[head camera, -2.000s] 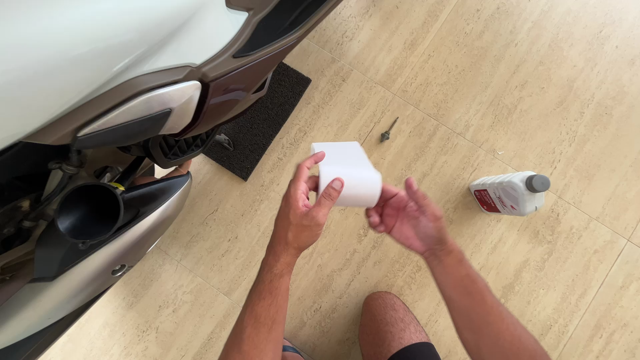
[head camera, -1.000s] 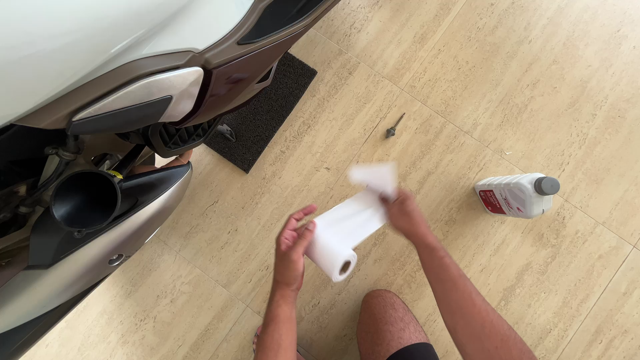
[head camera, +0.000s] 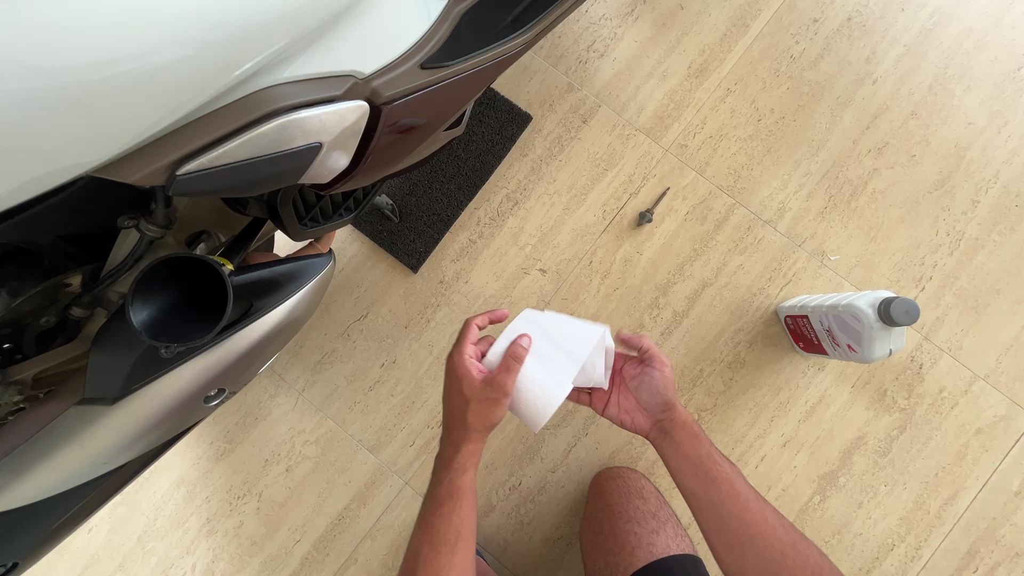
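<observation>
My left hand (head camera: 480, 384) is closed on white tissue paper (head camera: 548, 360), with the thumb lying on top of it. At the paper's right end, my right hand (head camera: 632, 384) has its palm turned up and its fingers touch or hold a folded part; the exact grip is partly hidden. The paper's core does not show from here. A black funnel (head camera: 180, 300) stands in the scooter to the left of both hands. On the floor to the right lies a white plastic oil bottle (head camera: 844, 328) with a grey cap. A small dipstick (head camera: 652, 210) lies above the hands.
The white and brown scooter (head camera: 264, 48) fills the upper left, with its silver exhaust cover (head camera: 200, 392) near my left forearm. A dark mat (head camera: 456, 184) lies partly under it. Part of another person's hand (head camera: 300, 250) seems to show behind the exhaust cover. My bare knee (head camera: 632, 512) is below.
A second ago a strip of paper was stretched out from the roll between my hands. The hands are now closer together, and the paper is bunched and folded between them.
</observation>
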